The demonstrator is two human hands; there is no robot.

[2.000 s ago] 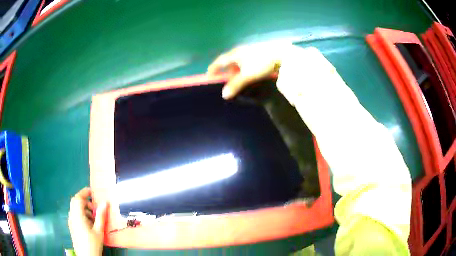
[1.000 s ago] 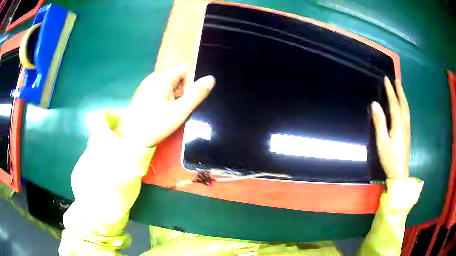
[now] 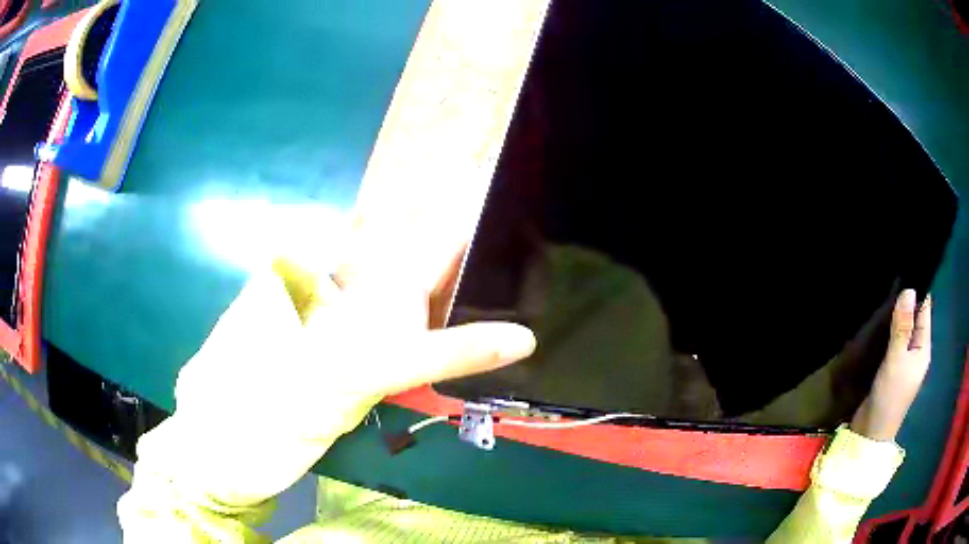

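Note:
The laptop display assembly (image 3: pixel 680 213) shows its glossy black face, raised from the orange-red foam tray (image 3: pixel 446 128) and close to the camera. My left hand (image 3: pixel 425 345) holds its left edge near the lower left corner, thumb on the black face, fingers hidden behind. My right hand (image 3: pixel 899 367) holds its right edge near the lower right corner. A metal hinge (image 3: pixel 477 425) and a pale cable (image 3: pixel 574 422) show along the lower edge, with a small dark connector (image 3: pixel 400 441) hanging at the left.
The blue tape dispenser (image 3: pixel 122 96) with its tape roll stands at the upper left of the green mat (image 3: pixel 266 117). Another orange-red tray with a screen (image 3: pixel 37 181) lies at the far left. A black bin (image 3: pixel 96 404) is below the bench at the lower left. More orange-red trays (image 3: pixel 940 510) show at the lower right.
The display assembly was seated in the tray; it is now lifted towards the camera, with its hinge and cable showing over the tray's near edge. Both hands now grip its sides lower down.

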